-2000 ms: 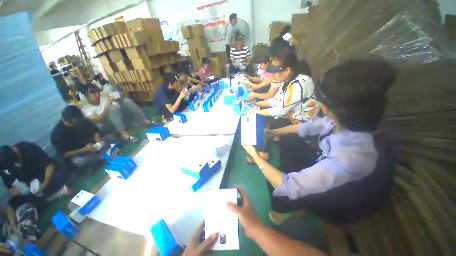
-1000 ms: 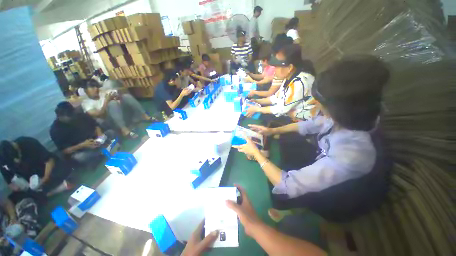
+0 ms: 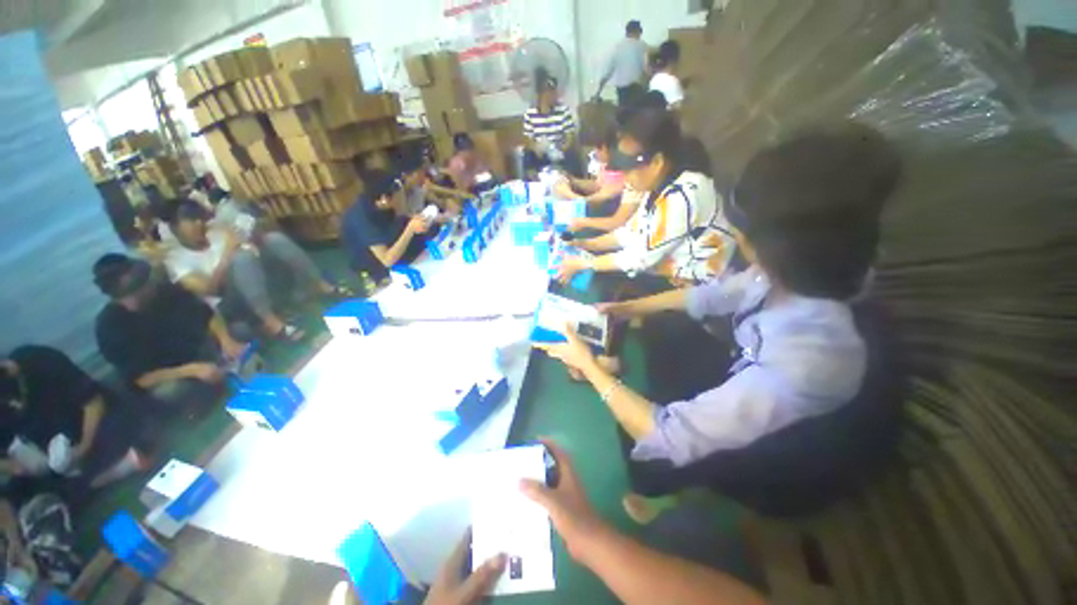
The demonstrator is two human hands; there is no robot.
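Note:
A printed carton (image 3: 513, 526) is held at the table's near right edge, its white face up with a small dark picture near the bottom. My right hand (image 3: 569, 502) grips its upper right side. My left hand (image 3: 467, 577) holds its lower left side and is partly cut off by the bottom edge of the picture. The carton's underside is hidden. A blue upright piece (image 3: 373, 565) stands on the table just left of my left hand, apart from it.
Blue-and-white cartons (image 3: 475, 414) stand on the white table (image 3: 343, 443) ahead, others (image 3: 265, 403) along its left side. A person in a light purple shirt (image 3: 756, 378) sits close on the right, holding a carton. More people sit along both sides. Stacked cardboard (image 3: 289, 130) stands behind.
The whole view has shifted, so the scene sits further left. Both hands keep nearly the same hold on the carton. The neighbour's carton, upright at first, is now tilted lower.

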